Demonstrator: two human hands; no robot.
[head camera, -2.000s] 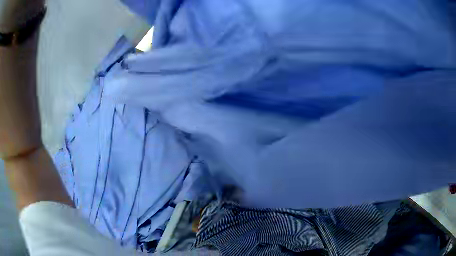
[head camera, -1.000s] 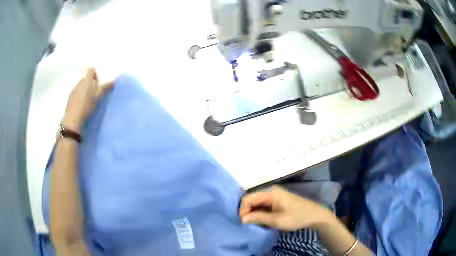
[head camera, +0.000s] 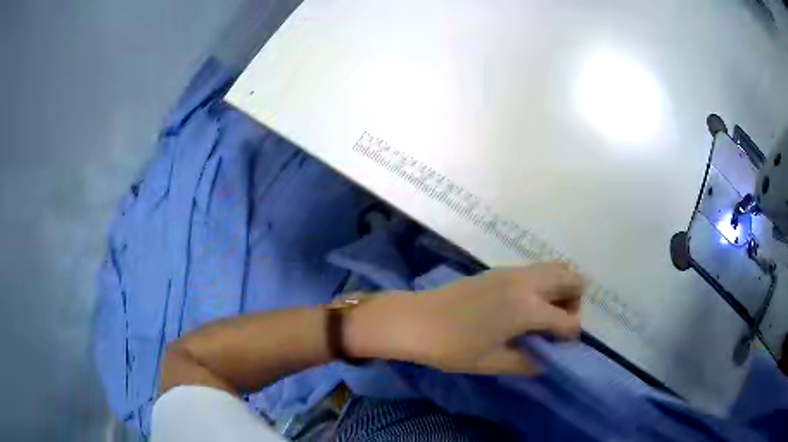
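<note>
My left hand (head camera: 510, 319), with a brown band on the wrist, is at the front edge of the white table. Its fingers are closed on a piece of light-blue cloth (head camera: 596, 388). The cloth runs from the fingers down and right along the table edge, over my lap, and is partly blurred. My right hand is not in view. No label or seam can be made out on the held cloth.
The white table (head camera: 467, 95) has a printed ruler (head camera: 449, 194) along its front edge. The lit needle area (head camera: 730, 226) and metal plate are at the far right. A heap of blue garments (head camera: 181, 259) hangs left of the table.
The view has swung left. The blue cloth has left the tabletop and is now below its front edge. My left hand has moved to that edge; my right hand has left view.
</note>
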